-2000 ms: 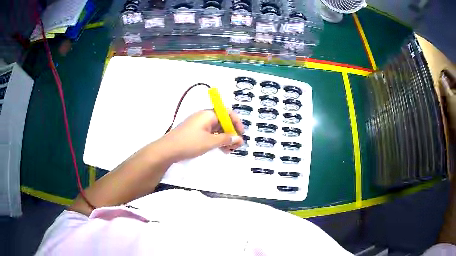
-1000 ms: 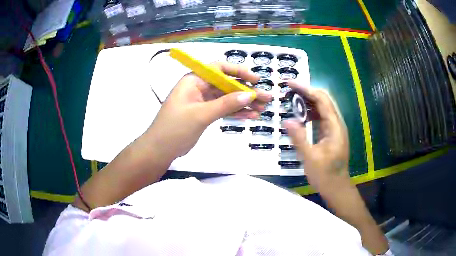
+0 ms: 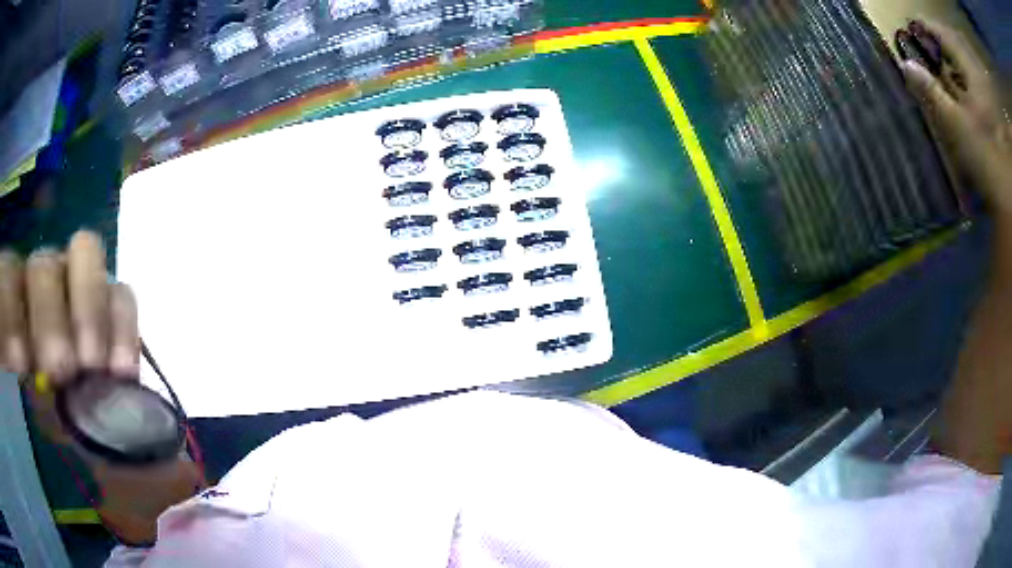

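My left hand (image 3: 69, 316) is raised at the left edge, partly cut off and blurred. It holds a round black part (image 3: 122, 419) with a pale face below its fingertips. A small yellow bit of the probe (image 3: 42, 382) shows beside that part; the rest is hidden. My right hand (image 3: 960, 100) is at the upper right, with its fingertips on another round black part (image 3: 919, 47) over the brown card (image 3: 888, 13). The white tray (image 3: 255, 277) lies in front of me, with black parts (image 3: 479, 249) standing on edge in three rows at its right side.
A tall stack of clear plastic trays (image 3: 821, 155) stands at the right. Clear boxes with white labels (image 3: 289, 31) line the back. Papers (image 3: 28, 122) lie at the back left. The green mat (image 3: 655, 222) has yellow tape lines. A thin lead loops by my left hand.
My left hand has moved from over the tray to the left edge, now with a round black part. My right hand has moved from the tray to the brown card. The view has shifted.
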